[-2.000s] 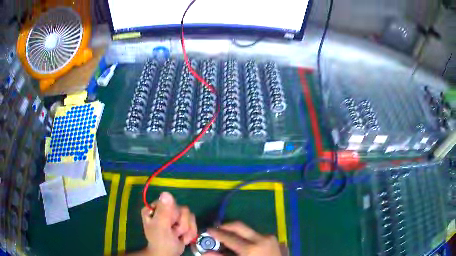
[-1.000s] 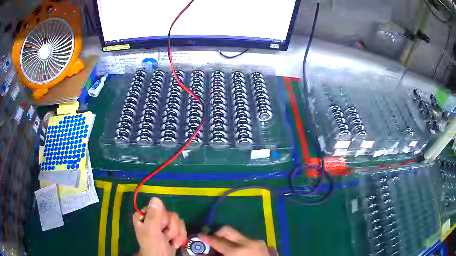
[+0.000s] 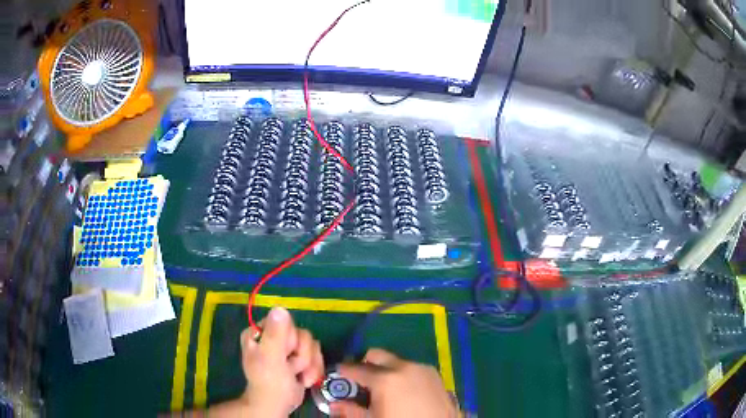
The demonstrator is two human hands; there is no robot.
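Observation:
My left hand (image 3: 278, 367) is shut on the red test lead (image 3: 282, 268), its red tip at the left rim of a round component. My right hand (image 3: 397, 388) grips the round component (image 3: 340, 387) by its right side, thumb below and fingers above. The component has a grey ring-marked face turned up. A silver disc, seemingly the contact base (image 3: 321, 397), shows under and left of it. The dark cable (image 3: 384, 308) runs from behind my right hand to a coil at the right. The base's underside and most of the probe are hidden.
A blister tray (image 3: 327, 247) with rows of shiny components stands behind the hands. Stacked trays (image 3: 605, 204) and a side tray (image 3: 654, 351) are at the right. The sticker sheet (image 3: 120, 220) lies left. A monitor (image 3: 327, 41) and orange fan (image 3: 96, 73) stand behind.
The camera view has shifted. My right hand now holds the component with the silver disc showing more at its left. A green patch has appeared at the monitor's upper right. My left hand keeps the red lead.

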